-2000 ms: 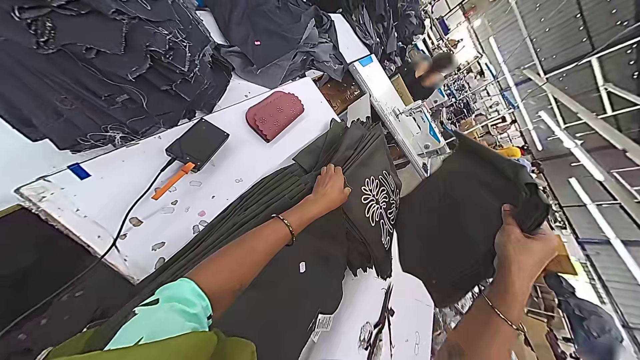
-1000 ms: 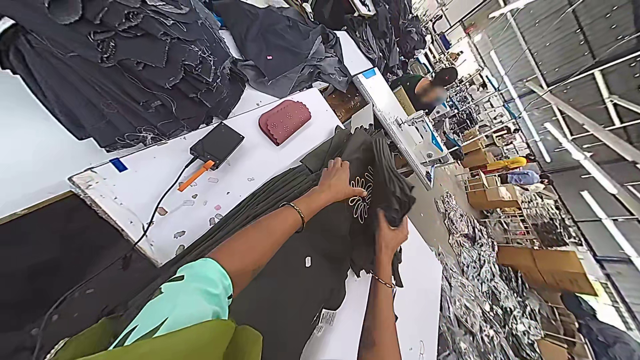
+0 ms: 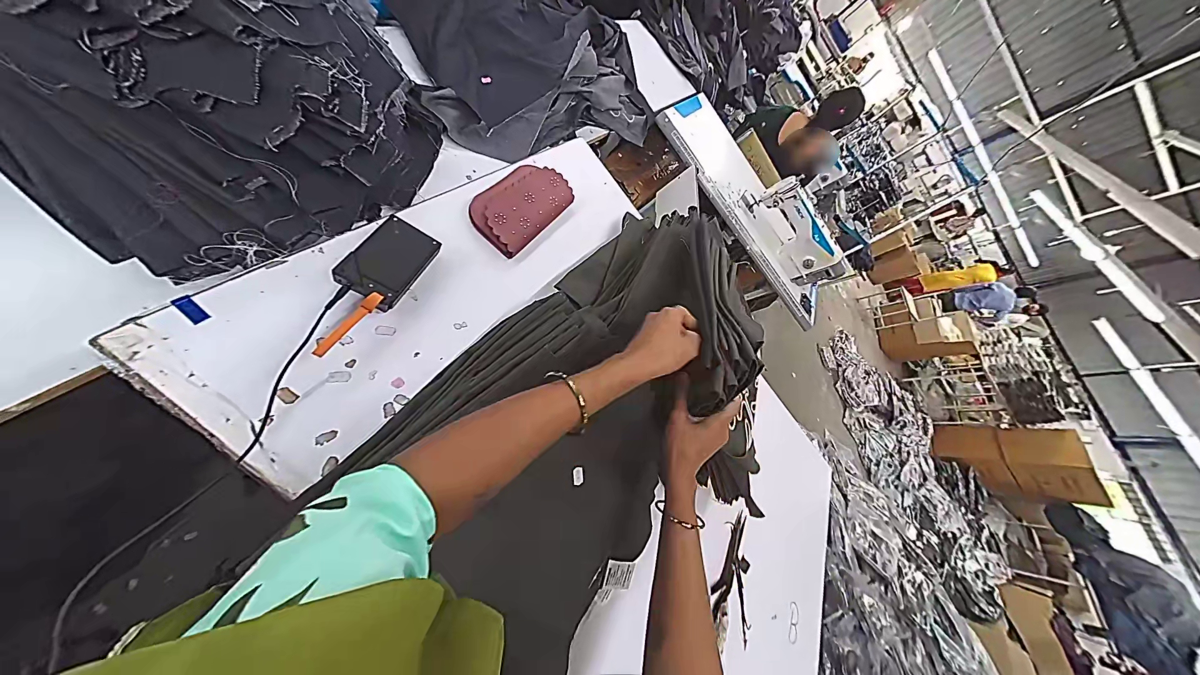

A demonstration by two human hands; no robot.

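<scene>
A thick stack of dark olive-grey cut fabric pieces (image 3: pixel 553 375) lies across the white table. My left hand (image 3: pixel 664 342) is closed on the upper layers near the stack's far end. Just below it, my right hand (image 3: pixel 698 431) grips the folded-over end of the layers from underneath, thumb up against the cloth. White embroidery (image 3: pixel 745 417) shows partly beside my right hand; the rest is hidden by folded cloth. A small white sticker (image 3: pixel 577 476) lies on the fabric, and a printed label (image 3: pixel 617 576) sits at its lower edge.
On the white table (image 3: pixel 450 347) are a maroon scalloped case (image 3: pixel 521 208), a black box (image 3: pixel 386 261) with a cable, and an orange-handled tool (image 3: pixel 347 324). Dark fabric heaps (image 3: pixel 216 122) lie at the upper left. Beyond stand a sewing machine (image 3: pixel 792 230) and a seated person (image 3: pixel 797 136).
Two seconds ago my right hand held a dark panel out to the right; it then came in to the stack. The stack's end is now folded over, and the embroidery is mostly covered.
</scene>
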